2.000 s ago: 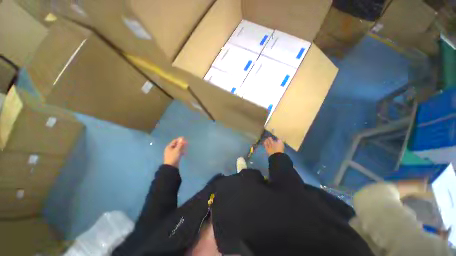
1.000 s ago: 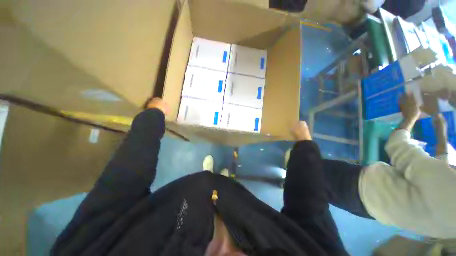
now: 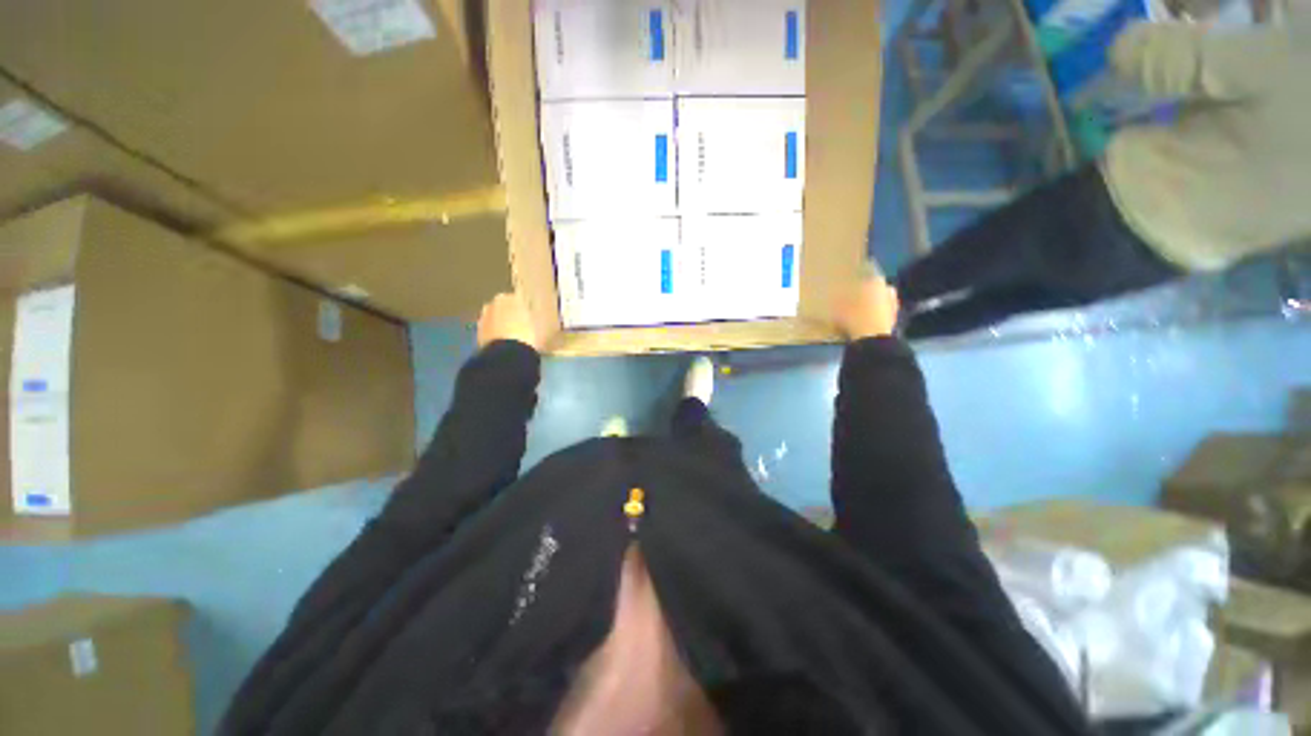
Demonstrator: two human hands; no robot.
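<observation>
An open brown master carton (image 3: pixel 690 342) is at the top centre, cut off by the top edge. White retail boxes (image 3: pixel 615 158) with small blue labels lie inside it in two columns. My left hand (image 3: pixel 506 319) is on the carton's near left corner. My right hand (image 3: pixel 868 305) is on its near right corner, slightly blurred. Both hands hold the carton; the fingers are partly hidden against its sides.
Large brown cartons (image 3: pixel 187 374) stand at the left, one stack touching the held carton's left side. A smaller carton (image 3: pixel 86 669) is at the lower left. A person (image 3: pixel 1208 173) and a metal stool (image 3: pixel 978 130) are at the upper right. Plastic-wrapped goods (image 3: pixel 1107 590) are at the lower right.
Both hands have come onto the carton's near corners. The carton has straightened and shifted in the view, and different cartons show at the left as the view moved.
</observation>
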